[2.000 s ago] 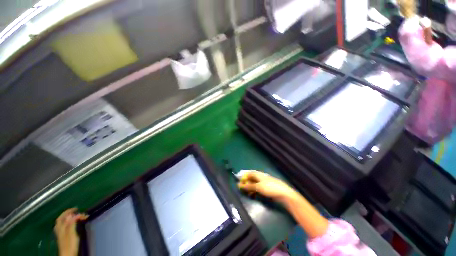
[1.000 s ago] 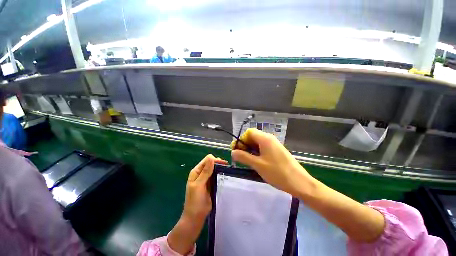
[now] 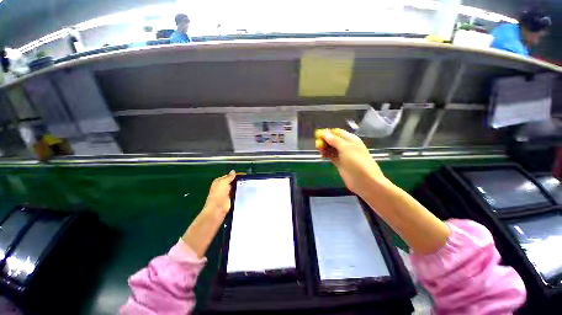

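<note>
A tablet with a lit white screen (image 3: 262, 224) stands slightly raised over the left side of the black tray (image 3: 305, 298). My left hand (image 3: 220, 192) grips its upper left edge. A second tablet with a pale screen (image 3: 347, 240) lies in the tray's right pocket. My right hand (image 3: 338, 147) is raised above and behind the tray, fingertips pinched, with yellow finger cots on them. A small blurred white piece (image 3: 352, 124) shows beside its fingers; whether the hand holds it is unclear.
Stacked trays with glossy tablets (image 3: 502, 187) stand at the right, another tray with tablets (image 3: 31, 240) at the left. Behind the green bench (image 3: 148, 184) is a grey partition with a printed sheet (image 3: 265, 131), a yellow sheet (image 3: 325, 74) and a white bag (image 3: 380, 121).
My right hand has moved up and away from the tablet's top edge; the black lead no longer shows clearly. The tablet now shows above the tray, still in my left hand. The view has turned right.
</note>
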